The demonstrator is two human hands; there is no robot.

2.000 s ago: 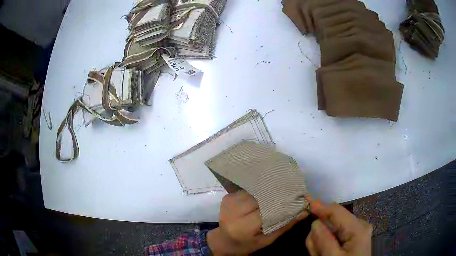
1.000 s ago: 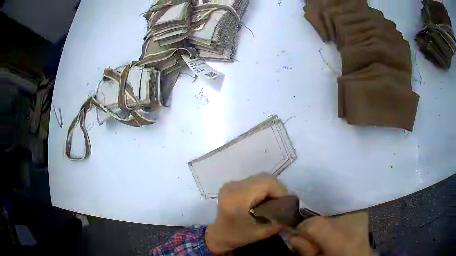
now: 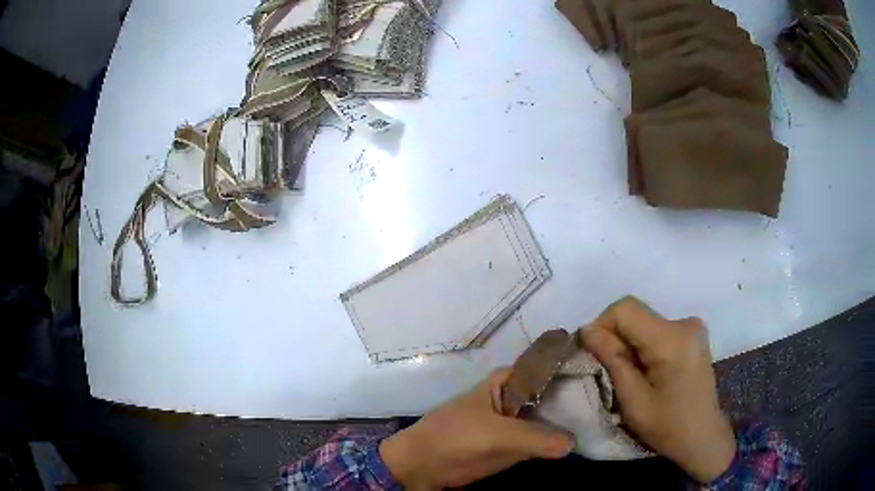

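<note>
A part-turned flap (image 3: 576,405) is crumpled between my hands at the table's near edge, showing brown cloth and a pale inner side. My left hand (image 3: 475,432) grips it from the left, thumb on the pale cloth. My right hand (image 3: 662,388) pinches its brown edge from the right, fingertips at the top. A small pile of unturned flaps (image 3: 446,283), pale with stitch lines, lies flat just beyond my left hand. A row of turned brown flaps (image 3: 710,158) overlaps at the upper right.
Tied bundles of unturned flaps (image 3: 379,48) stand at the upper left, with a white ticket (image 3: 363,113). Another tied bundle (image 3: 245,153) has a looped fabric strip (image 3: 134,257) at its left. A tied brown bundle (image 3: 818,48) lies at the far right. The white table (image 3: 221,345) has a near edge below.
The flap has gone from a striped face, through a bunched brown shape, to an opened pouch with brown and pale cloth showing. My hands have moved apart around it, and the pale pile is uncovered.
</note>
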